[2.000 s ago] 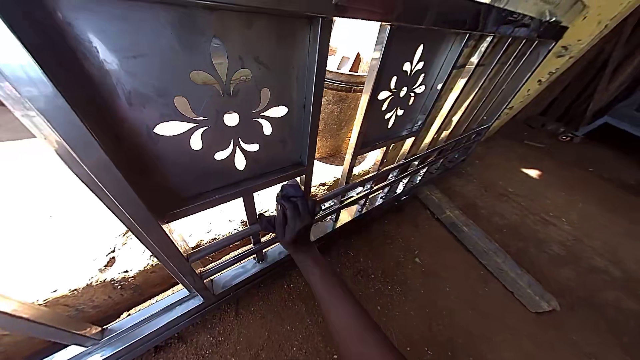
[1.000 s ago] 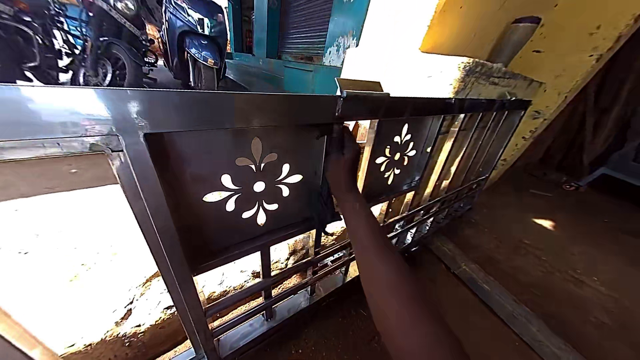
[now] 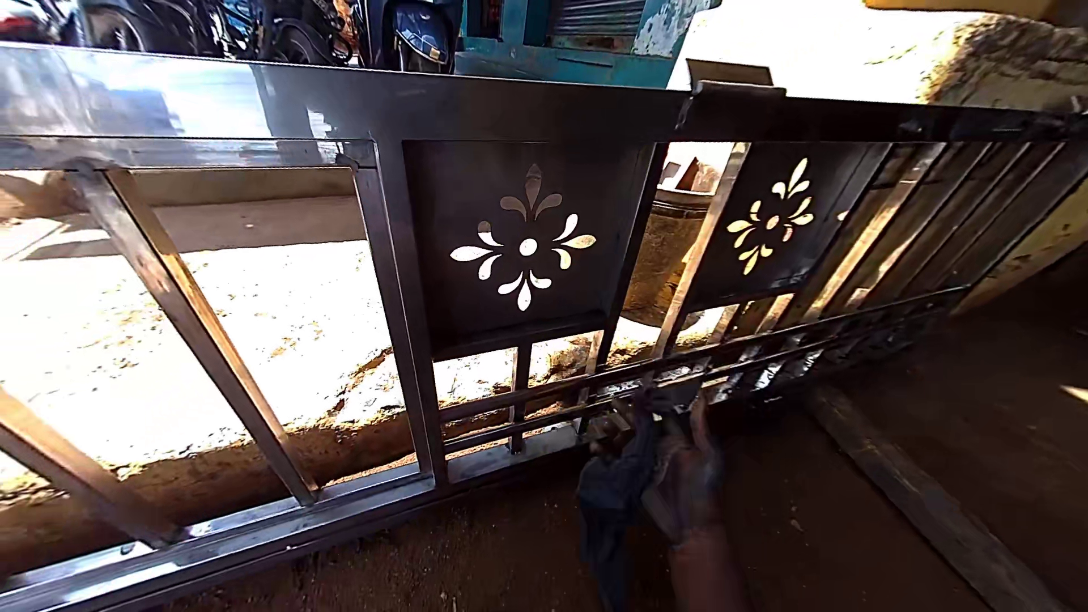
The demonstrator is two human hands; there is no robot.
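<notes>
A dark metal gate [image 3: 544, 106] with a square tube frame stands on its long edge, leaning slightly. Flower patterns are cut through its larger sheet panel [image 3: 476, 178] and the smaller one [image 3: 756, 280] to the right. My right hand [image 3: 684, 484], blurred, is at the lower rails [image 3: 510, 399] below and between the panels, fingers upward. A dark blue cloth [image 3: 612, 501] hangs along its left side and seems gripped in it; the exact hold is blurred. My left hand cannot be made out.
A long flat bar [image 3: 926, 518] lies on the brown dirt floor at right. Behind the gate are a round container [image 3: 659, 263], a sunlit rough ledge [image 3: 280, 323] and parked motorbikes [image 3: 297, 34]. A small bent plate [image 3: 731, 76] sits on the top rail.
My right hand was at the lower rails, rose to the upper frame between the panels, and is now down at the lower rails again. The view has shifted.
</notes>
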